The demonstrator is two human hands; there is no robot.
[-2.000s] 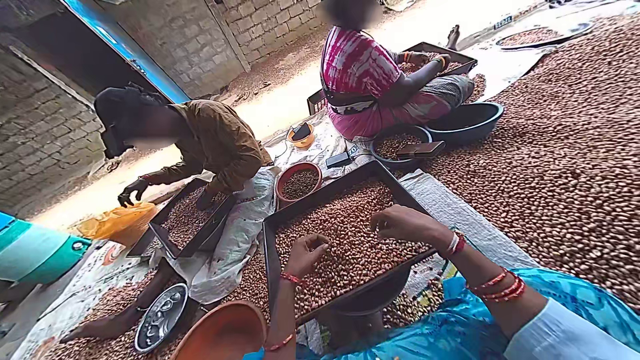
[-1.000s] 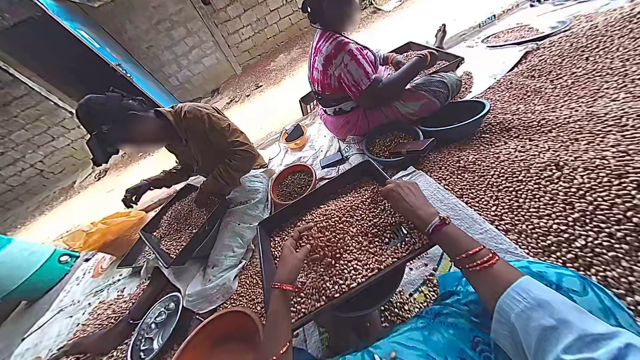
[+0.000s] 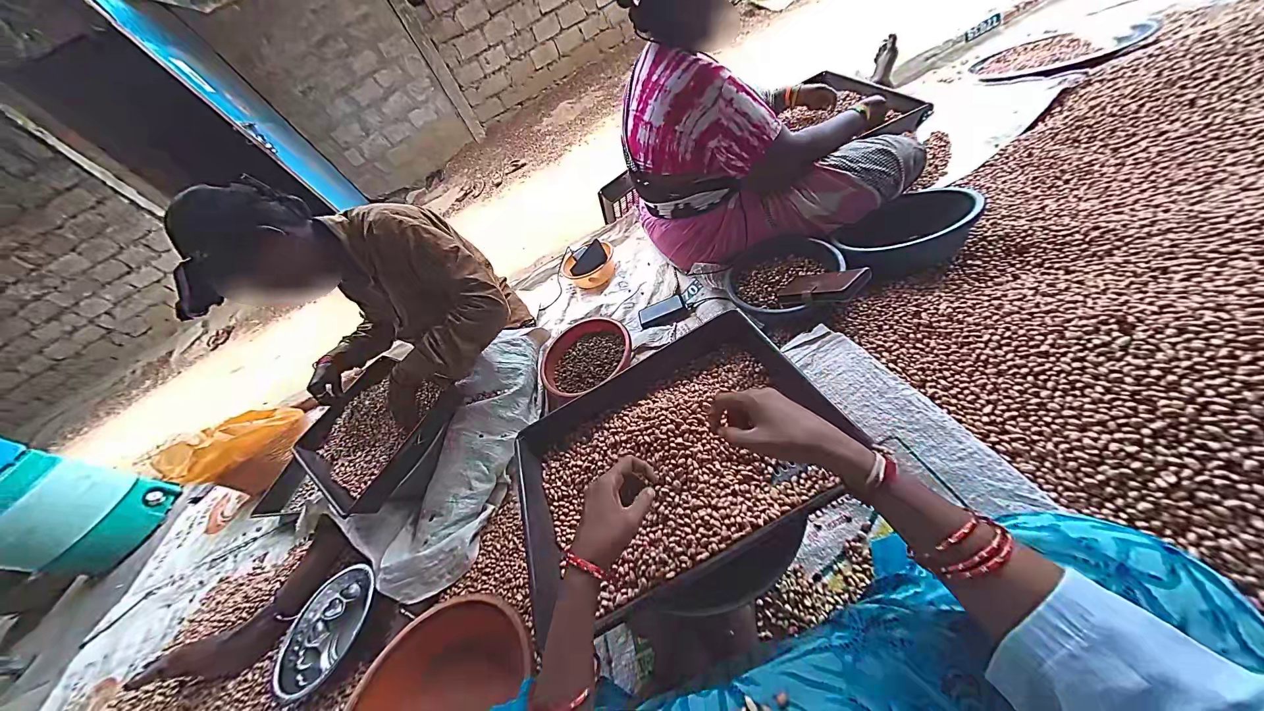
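Observation:
A black rectangular tray (image 3: 528, 513) rests on a dark round tub (image 3: 736, 573) in front of me, spread with brown and cream nuts or beans (image 3: 681, 474). My left hand (image 3: 614, 504) hovers over the tray's near left part, thumb and fingertips curled together. Over the right part of the tray is my right hand (image 3: 775, 425), its fingers bent toward the thumb. Whether either hand has a nut or bean between its fingertips cannot be told. An orange-brown bowl (image 3: 449, 657) stands at the tray's near left corner, and a red bowl of darker pieces (image 3: 588, 360) beyond its far left corner.
A large heap of the same nuts or beans (image 3: 1136, 326) covers the right. One person (image 3: 425, 267) works over a tray at left; another (image 3: 701, 148) sits ahead beside dark blue tubs (image 3: 913, 237). A metal plate (image 3: 324, 632) lies at lower left, a phone (image 3: 664, 311) beyond my tray.
My right hand has moved from the tray's far edge to above the nuts or beans. My left hand's fingers have curled in more toward the thumb.

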